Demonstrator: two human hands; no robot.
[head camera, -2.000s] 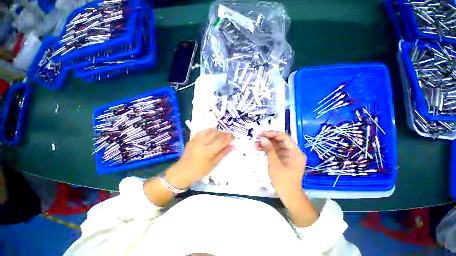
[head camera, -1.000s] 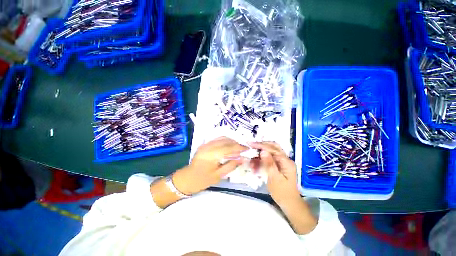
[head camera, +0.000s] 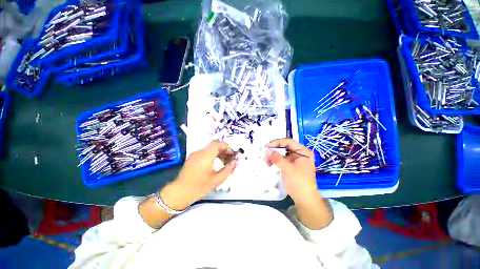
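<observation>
My left hand (head camera: 206, 165) is over the near half of the white tray (head camera: 196, 116), with a small dark part (head camera: 241, 151) at its fingertips. My right hand (head camera: 297, 171) is just to its right and holds a thin rod piece (head camera: 284, 151) roughly level, its tip pointing left. The fingertips of the two hands are a little apart. Small white parts (head camera: 255, 176) lie low in the tray, hard to tell from it. Small dark parts (head camera: 245, 125) lie mid tray. Silver tubes (head camera: 243, 89) lie at the far end, by a clear plastic bag (head camera: 239, 39).
A left blue tray (head camera: 87, 178) holds densely piled silver and dark red sticks. A right blue tray (head camera: 345, 63) holds loosely piled rods and rests on a pale tray. Stacked blue trays stand at far left and far right. A smartphone (head camera: 175, 60) with a pale cord lies left of the bag.
The view has shifted, moving the trays left in the picture. My fingertips, close together a second ago, are now apart. The rod in my right hand and the dark part at my left fingertips now show clearly.
</observation>
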